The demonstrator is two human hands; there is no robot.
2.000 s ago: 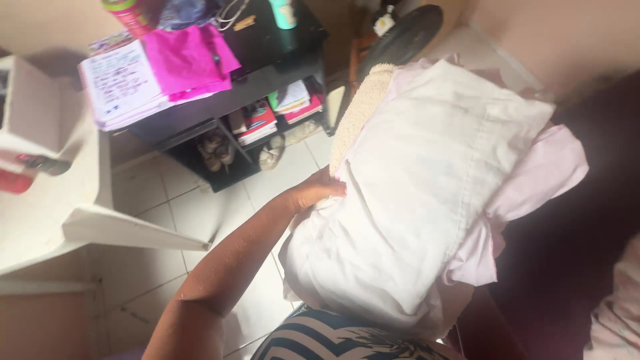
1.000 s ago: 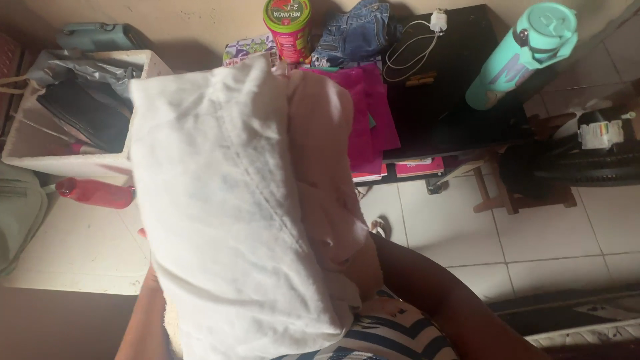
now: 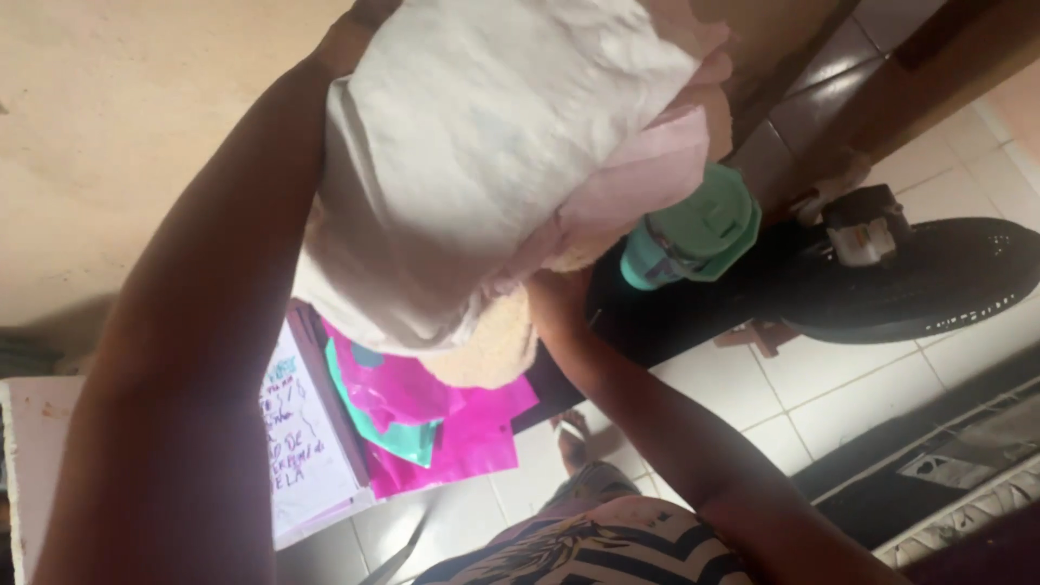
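Observation:
A pile of folded cloths, white outside with pale pink and cream fabric showing at its edges, is held up between my two hands. My left hand is at the pile's upper left side, its fingers mostly hidden. Beneath the pile's lower right edge, my right hand supports it, with the fingertips out of sight. The pile is over a black desk. A cream, towel-like cloth sticks out at the bottom, above magenta plastic bags.
A teal lidded bottle stands on the desk just right of the pile. Handwritten paper lies beside the bags. Further right is a black oval object above the tiled floor. A wall runs along the left.
The cloth pile, close against my torso one second ago, is now held out farther over the desk, with both arms extended. The view has turned strongly.

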